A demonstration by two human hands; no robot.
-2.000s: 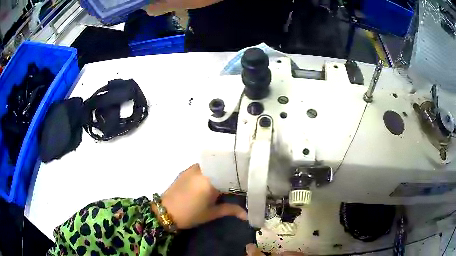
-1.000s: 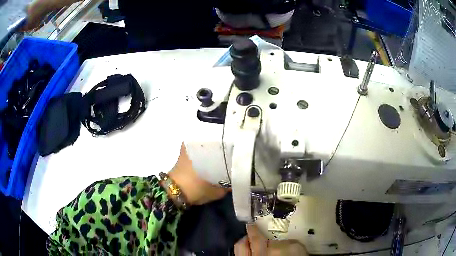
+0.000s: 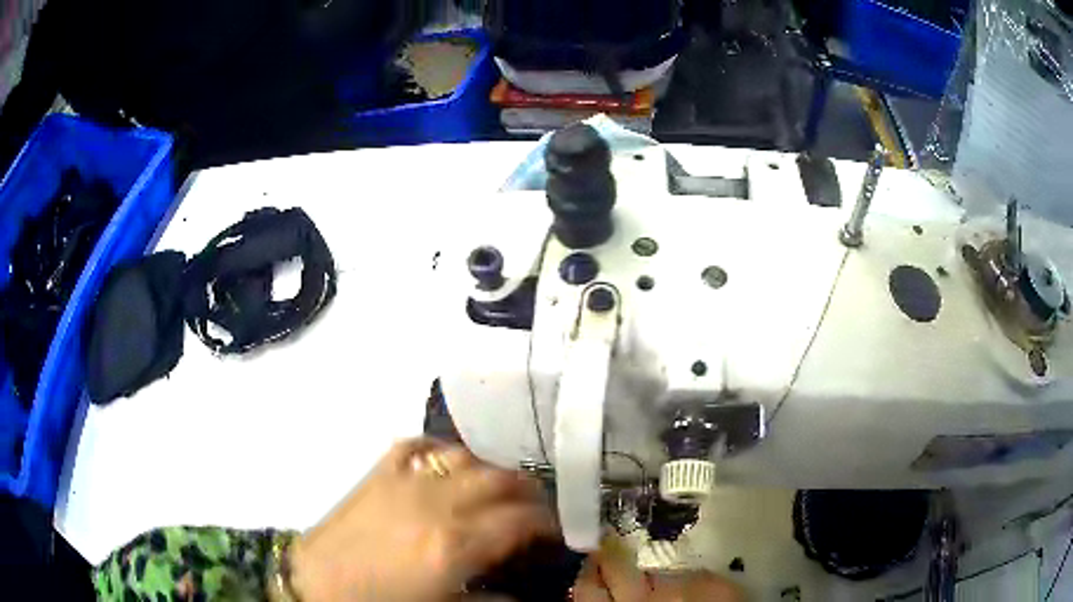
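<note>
The black fabric piece (image 3: 518, 573) lies below the left end of the off-white sewing machine head (image 3: 753, 353), mostly hidden by my hands. My left hand (image 3: 430, 523) rests on it, fingers bent and partly behind the machine head; a ring and bracelet show. My right hand (image 3: 653, 584) is at the bottom edge, cut off, its fingers beside the fabric near the presser foot (image 3: 630, 508). A bit of black material (image 3: 438, 414) shows left of the head. The needle cannot be made out.
Black rounded panels (image 3: 135, 327) and a ring of black bands (image 3: 261, 282) lie on the white table (image 3: 377, 271). A blue bin (image 3: 88, 282) with black pieces stands at the left. A dark round piece (image 3: 862, 532) and slim tool (image 3: 941, 547) lie right, under the head.
My left hand has turned, its back now showing more over the fabric, and covers more of it. Black material now shows left of the head. A person's arm at the upper left has gone.
</note>
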